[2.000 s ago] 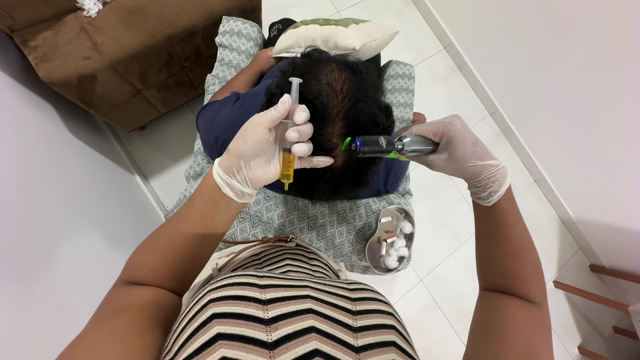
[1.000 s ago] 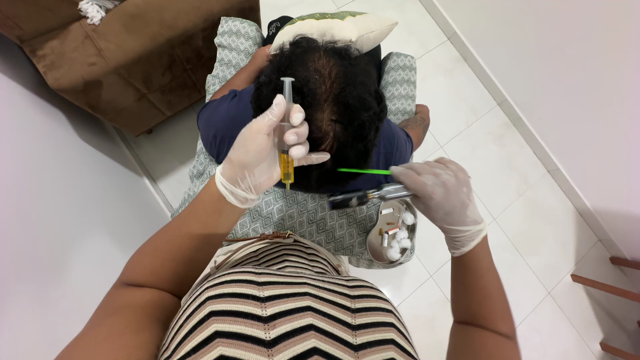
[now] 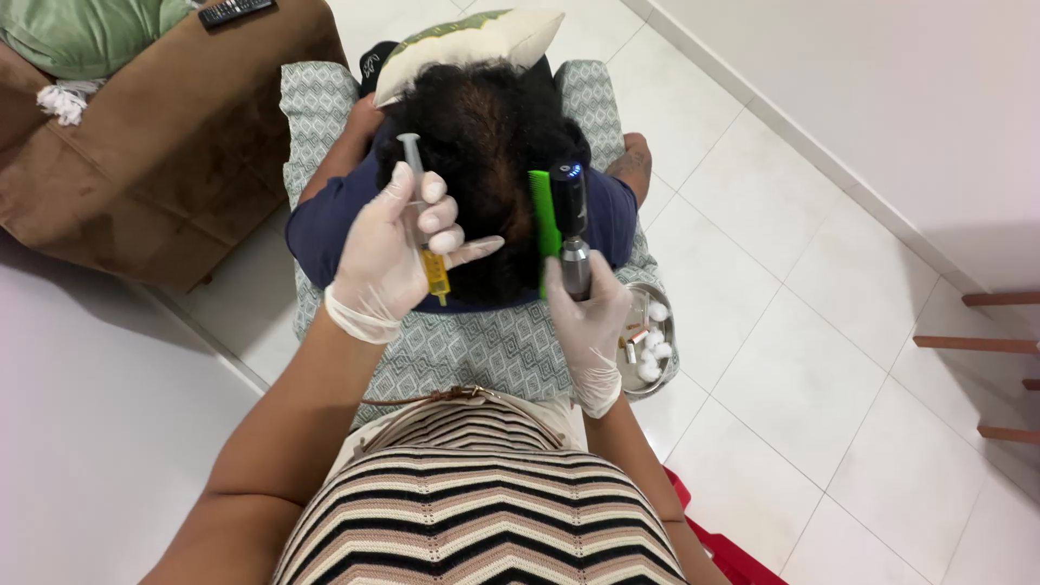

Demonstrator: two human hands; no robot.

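Observation:
A seated person's dark-haired head (image 3: 479, 154), with hair parted along the middle, is below me. Over its left side, my gloved left hand (image 3: 394, 252) holds a syringe (image 3: 436, 276) of yellow liquid, tip toward me and plunger end away. My gloved right hand (image 3: 587, 313) grips a black and silver pen-like device (image 3: 569, 203) with lit blue lights on its end, together with a green comb (image 3: 544, 211). The comb stands upright in view beside the device, at the right side of the hair. Whether either tool touches the hair I cannot tell.
A metal kidney dish (image 3: 668, 357) with cotton balls (image 3: 650, 370) and small vials (image 3: 630, 351) rests on the patterned cover (image 3: 487, 357) at right. A cream and green pillow (image 3: 487, 41) lies beyond the head. The brown sofa (image 3: 187, 122) stands at left, a remote control (image 3: 234, 11) on it.
My right hand has turned, so the comb and device, which pointed left, now point away from me. The left hand keeps the syringe over the head's left side.

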